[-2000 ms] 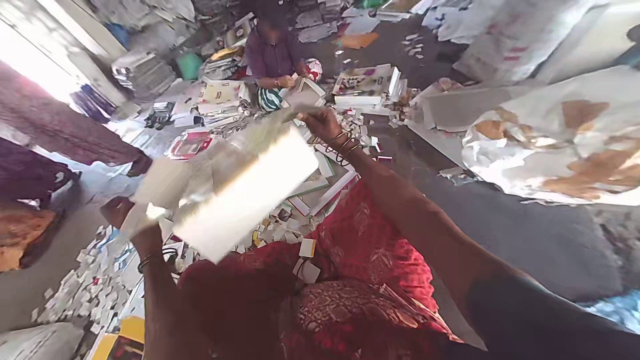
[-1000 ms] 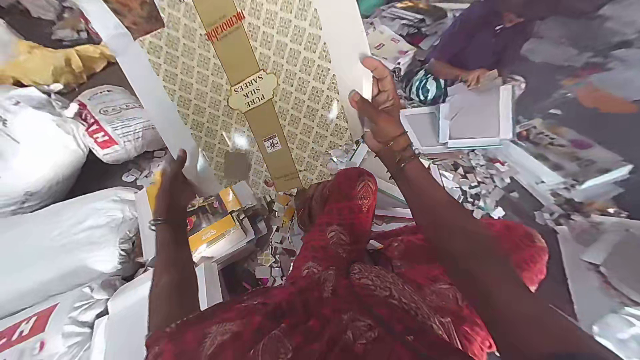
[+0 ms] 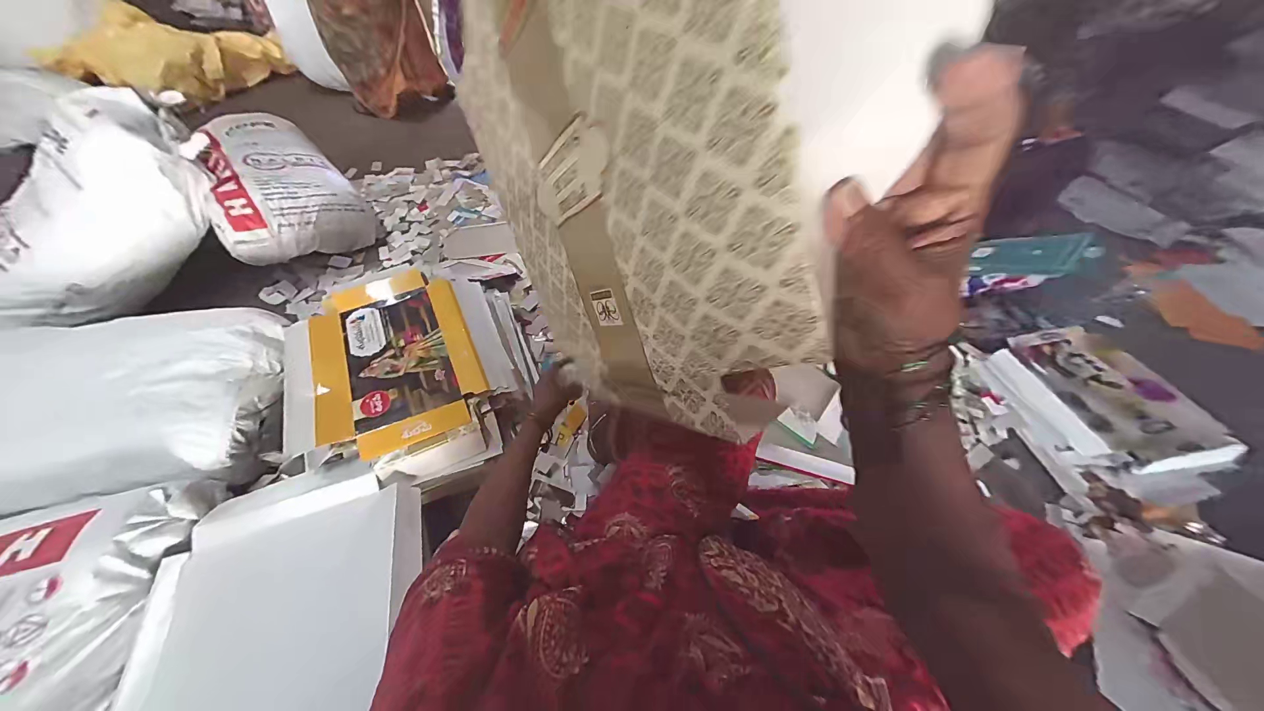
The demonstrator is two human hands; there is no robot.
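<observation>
A large patterned cardboard sheet [image 3: 691,197], cream with a tan band and a white edge flap, is held up tilted in front of me. My right hand [image 3: 918,207] grips its right edge, the thumb on the patterned face. At the sheet's lower left, my left hand [image 3: 555,390] is small and partly hidden by the board; its fingers are too blurred to tell whether they hold the edge. Just left of that hand, a yellow-bordered printed box sheet [image 3: 395,360] tops a stack of cardboard.
White filled sacks [image 3: 276,188] line the left. A white box tray [image 3: 286,592] lies at lower left. Small card scraps [image 3: 415,222] litter the floor. A stack of printed box sheets [image 3: 1126,395] stands at right. A yellow cloth or plastic bundle [image 3: 158,54] is at the back left.
The patterned sheet has turned and tilted, and now stands nearer the view's centre right. My left hand has moved lower beside it. The view has swung left since the oldest frame.
</observation>
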